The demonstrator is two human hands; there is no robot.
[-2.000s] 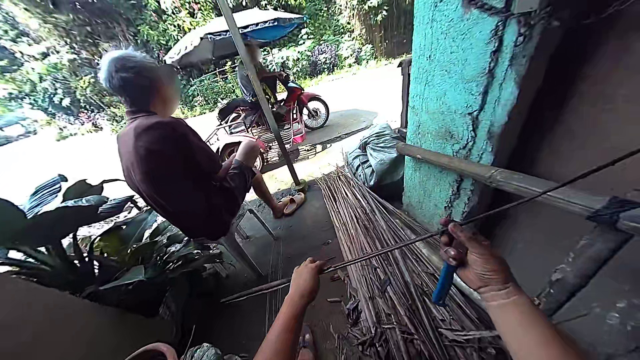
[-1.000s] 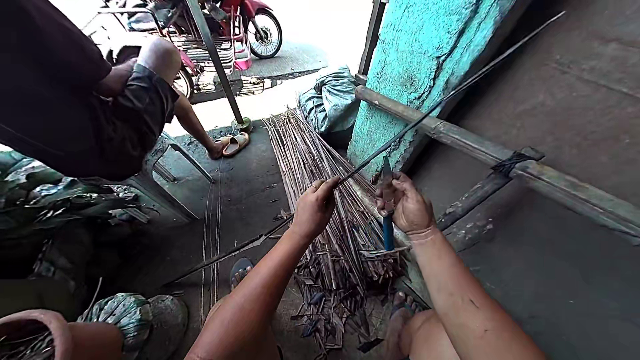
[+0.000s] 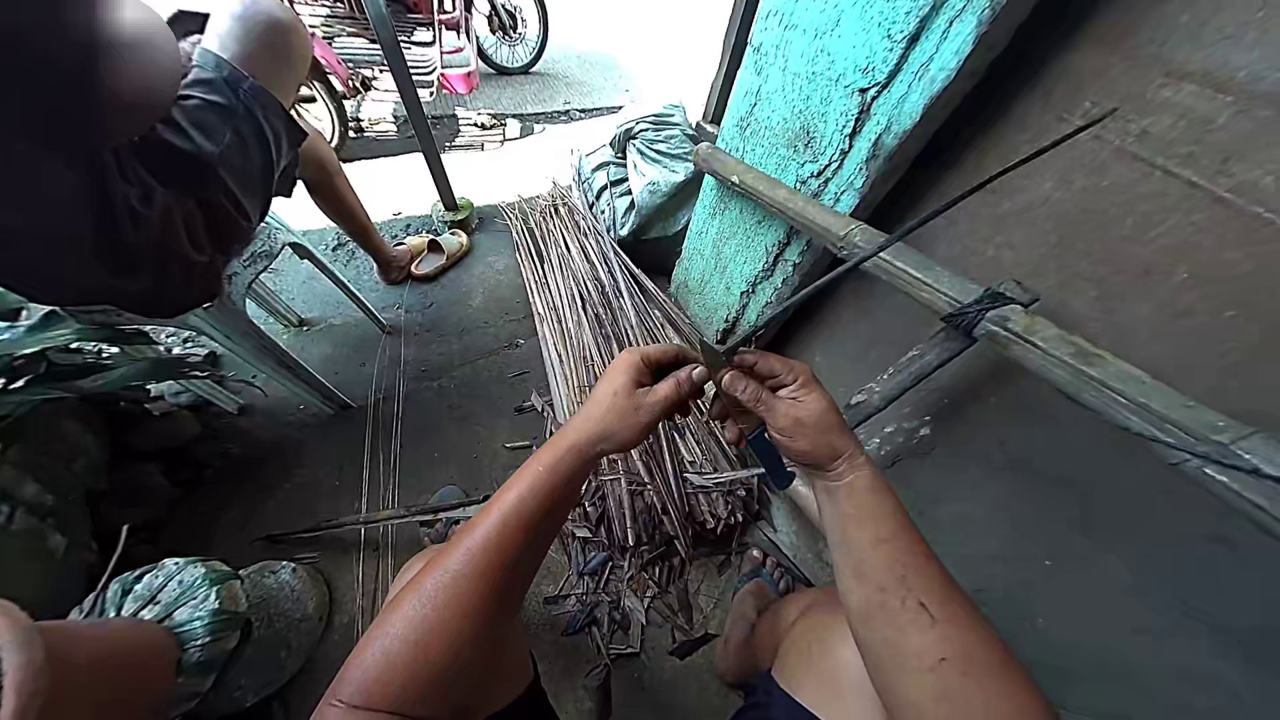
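Observation:
My left hand (image 3: 645, 395) grips a long thin dark stalk (image 3: 920, 222) between thumb and fingers. The stalk slants from the upper right down past my hands, and its lower end shows beyond my left forearm. Close against it, my right hand (image 3: 785, 405) holds a knife with a blue handle (image 3: 770, 458); the pointed blade (image 3: 713, 355) rises between the two hands and touches or nearly touches the stalk. Under my hands a bundle of dry stalks (image 3: 590, 300) lies on the ground, with dark peeled scraps (image 3: 625, 600) around its near end.
A seated person (image 3: 230, 160) is at the left on a plastic chair (image 3: 245, 340). A bamboo rail (image 3: 1080, 360) crosses the right side beside a cracked turquoise post (image 3: 800, 150). A filled sack (image 3: 640, 175) stands behind the bundle. Thin strands (image 3: 380, 480) run along the floor.
The view has swung down and to the right. My hands, apart on the stalk two seconds ago, are now close together, with the blade raised between them.

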